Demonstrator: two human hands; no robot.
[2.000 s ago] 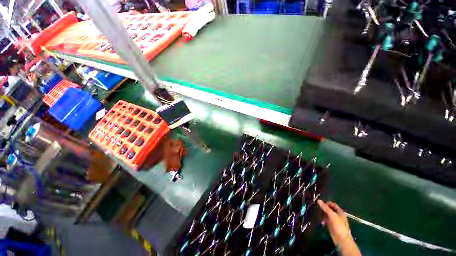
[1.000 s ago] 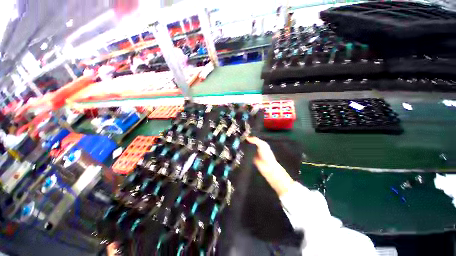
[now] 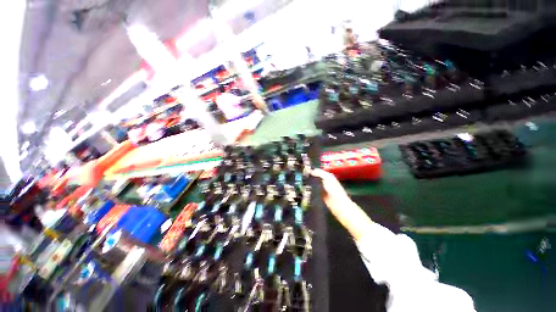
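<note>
A black foam tray [image 3: 318, 244], filled with silver and teal units [image 3: 277, 213], fills the centre and lower middle, raised above the bench and blurred. A pale paper slip [image 3: 248, 217] stands among the units. My right hand [image 3: 324, 183] holds the tray's right edge near its far corner, white sleeve behind it. My left hand is not in view; the tray's near end is cut off by the lower edge.
A red divided box [image 3: 351, 164] and a smaller black tray [image 3: 466, 153] sit on the green bench [image 3: 488, 204]. Loaded black trays [image 3: 420, 113] are on the shelf above. A dark slab [image 3: 356, 256] lies right of the held tray. Blue bins [image 3: 141, 224] and an orange crate [image 3: 178, 227] are at left.
The filled tray has been lifted off the bench, and my right hand has moved along its edge. The view has swung and tilted. Left fingertips seen at the lower left one second ago are gone.
</note>
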